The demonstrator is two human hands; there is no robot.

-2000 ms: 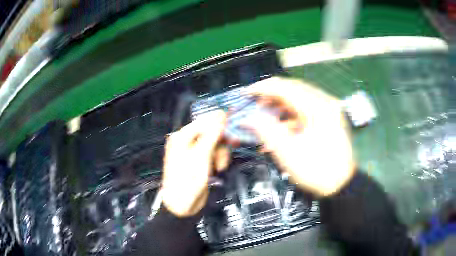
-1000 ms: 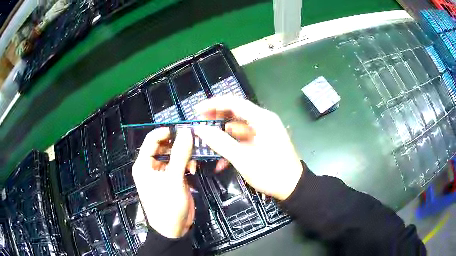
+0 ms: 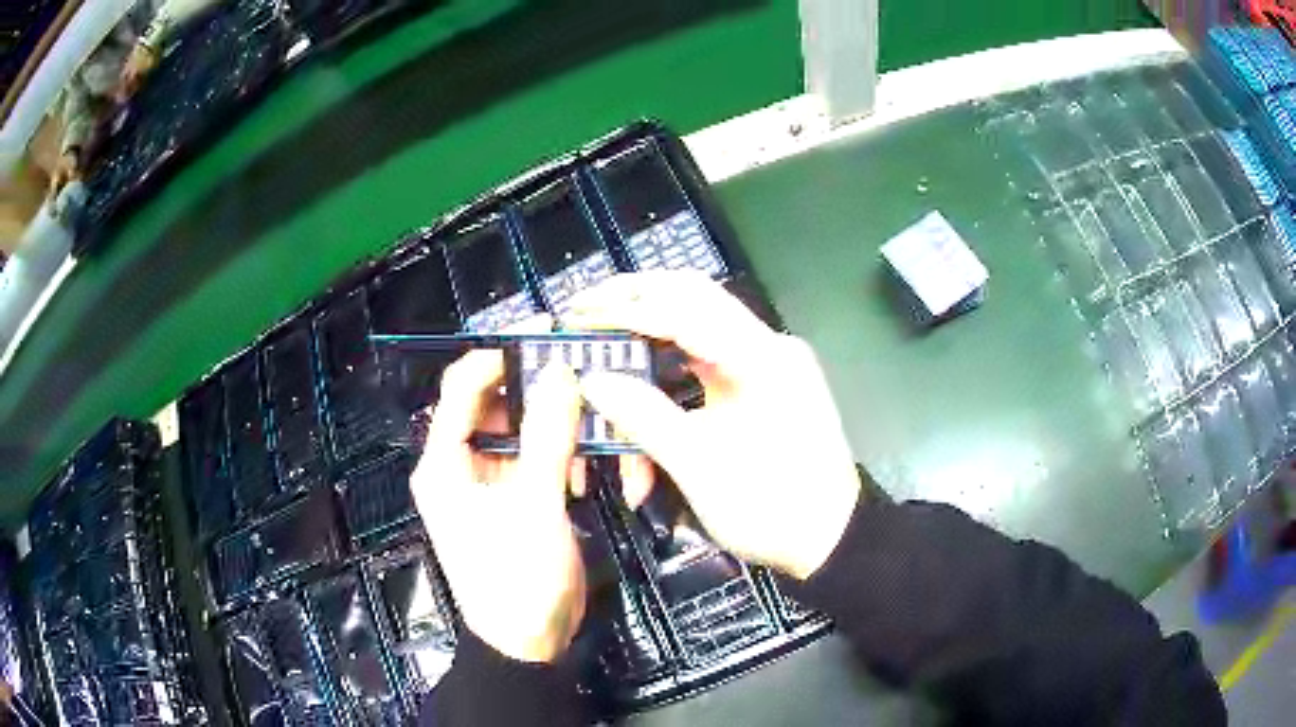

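Observation:
My left hand (image 3: 509,497) and my right hand (image 3: 732,412) hold a slim dark front housing (image 3: 441,340) with a teal-blue edge, seen nearly side-on above the black blister tray (image 3: 270,544). A pale gridded keypad (image 3: 583,355) lies between my fingers against the housing. My thumbs are on it and hide part of it. Whether it is fully seated cannot be told. Several housings with keypads fitted (image 3: 675,244) lie in the tray's far row. A small keypad stack (image 3: 934,267) stands on the bench, right of the tray.
A clear blister tray (image 3: 1151,270) lies at the right, with teal-and-white keypad packs (image 3: 1251,107) beyond it. Another black tray (image 3: 100,568) is at the left. A metal upright (image 3: 840,57) stands at the pale bench edge. A blue stool (image 3: 1251,568) shows at lower right.
The blurred view has steadied and shifted. The housing, flat-looking at first, is now seen edge-on with the keypad in both hands. Since one second ago the hands have barely changed.

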